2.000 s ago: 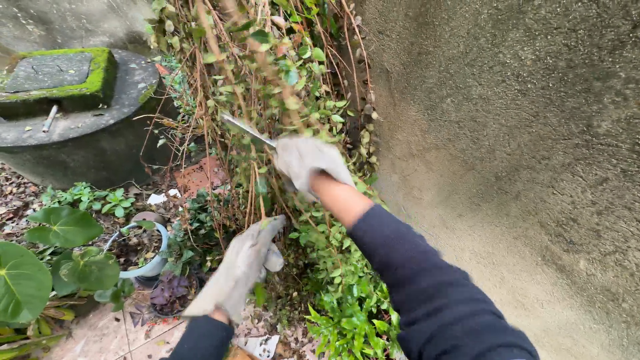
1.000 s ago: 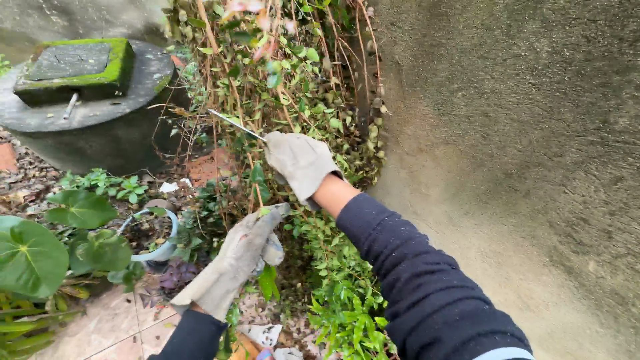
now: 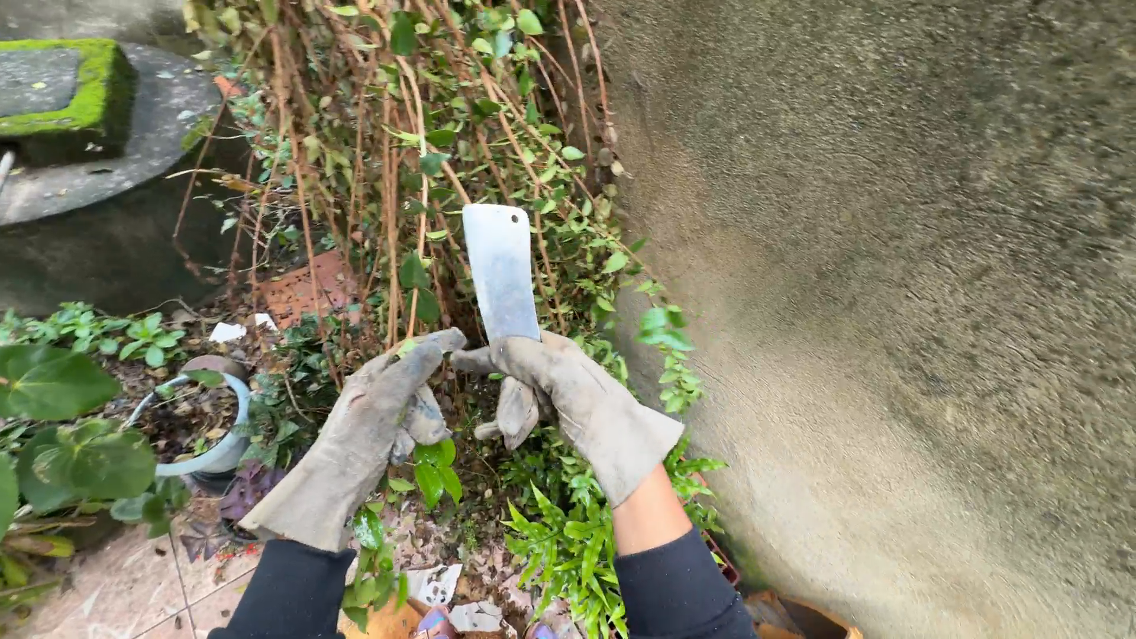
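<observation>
My right hand (image 3: 568, 390), in a pale work glove, holds a metal cleaver (image 3: 501, 271) with its broad blade pointing up; the handle is hidden in the glove. Just left of it is my left hand (image 3: 373, 426), gloved too, with its fingers curled around the lower part of some thin vine stems (image 3: 390, 222). A leafy sprig (image 3: 435, 472) hangs below that glove. The tangle of brown stems and green leaves drops from above, behind both hands and the blade.
A rough concrete wall (image 3: 887, 311) rises on the right. At the left stand a round concrete tank (image 3: 98, 248) with a mossy lid block (image 3: 111, 98) and a blue-rimmed pot (image 3: 235, 435). Ferns (image 3: 577, 550) grow below, beside pinkish floor tiles (image 3: 115, 577) and a broken brick piece (image 3: 311, 288).
The cleaver, earlier seen nearly edge-on and slanting up to the left, now stands more upright with its flat face in view. My right hand has come lower, beside my left hand.
</observation>
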